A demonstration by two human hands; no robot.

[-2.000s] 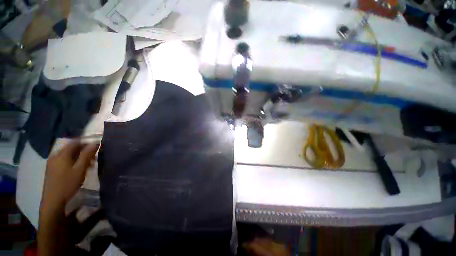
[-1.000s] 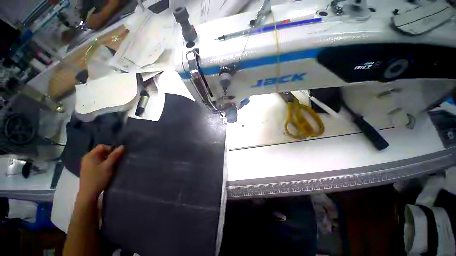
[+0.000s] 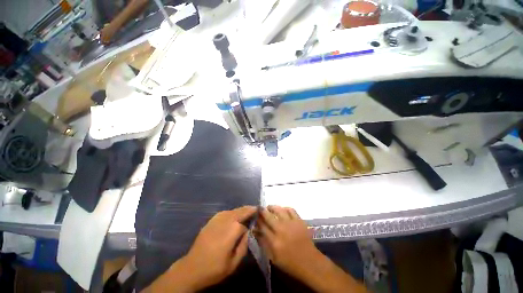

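The dark garment panel (image 3: 189, 189) with pale chalk-like lines lies flat left of the needle area of the white sewing machine (image 3: 309, 109). Its upper right part reaches the lit presser foot area (image 3: 264, 147). My left hand (image 3: 221, 243) lies on the panel and pinches its right edge. My right hand (image 3: 287, 237) pinches the same edge from the right, fingertips close to the left hand's. A pale strip (image 3: 261, 260) shows along the edge below the fingers. The layers between the fingertips are partly hidden.
Yellow-handled scissors (image 3: 351, 154) and a black-handled tool (image 3: 421, 166) lie right of the needle. A white curved piece (image 3: 125, 119) rests on small dark pieces (image 3: 103, 171) at left. A blue pen (image 3: 344, 55) lies on the machine head. Another person's arm (image 3: 123, 20) shows at the top left.
My left hand has moved right and down from the panel's left side to its right edge. My right hand has come into clear view at that edge. The camera view has shifted.
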